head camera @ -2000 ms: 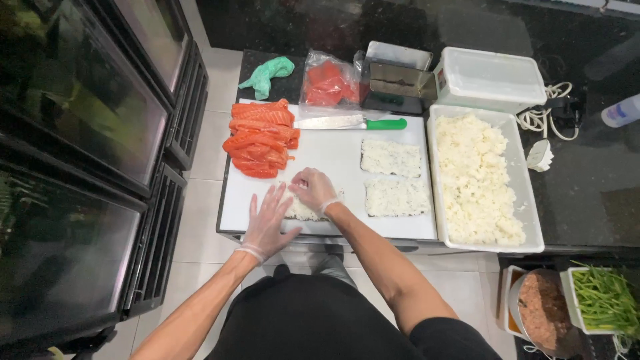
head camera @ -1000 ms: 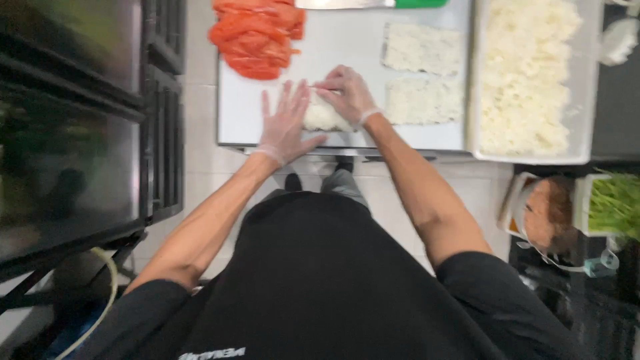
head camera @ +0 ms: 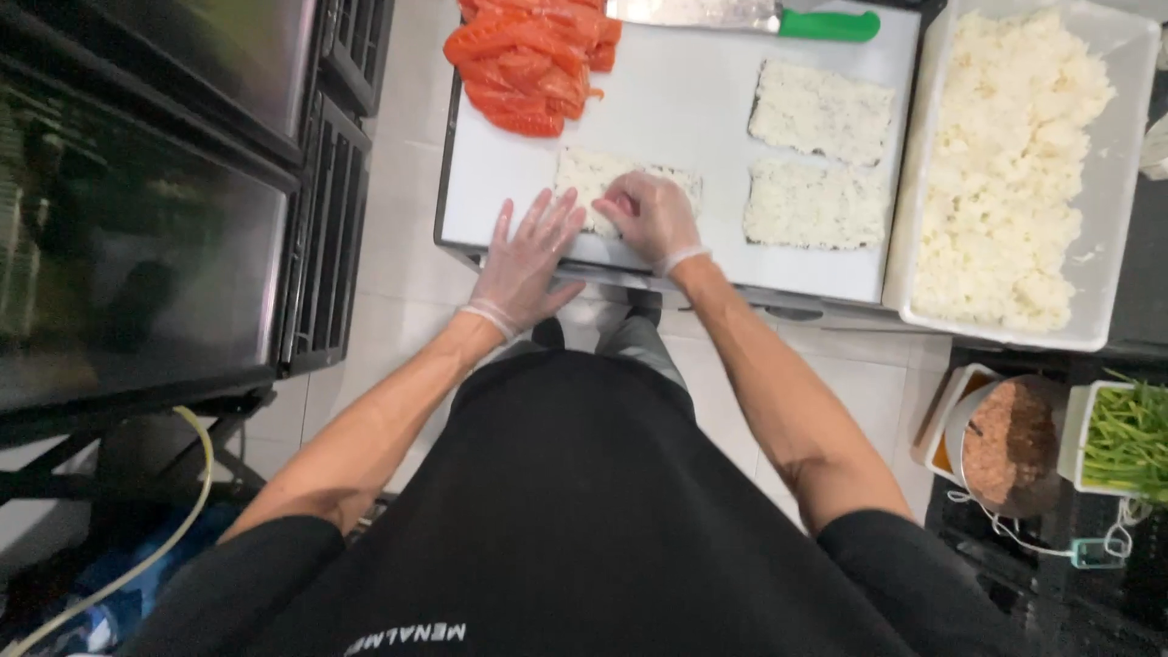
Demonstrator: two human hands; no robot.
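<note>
A rice-covered nori sheet lies near the front edge of the white cutting board. My left hand, in a clear glove, is spread with its fingertips at the sheet's left edge. Over the middle of the sheet is my gloved right hand, its fingers curled on the rice; whether anything is in them is hidden. Two more rice-covered nori sheets, an upper one and a lower one, lie to the right. Sliced raw salmon is heaped at the board's upper left.
A green-handled knife lies along the board's far side. Right of the board stands a white tub of cooked rice. At lower right are a bowl of minced filling and a container of green stalks. Glass-fronted fridges stand at left.
The view has tilted down toward my body. Rice on the sheet beneath my hands now reaches farther right, and my right hand is over its middle.
</note>
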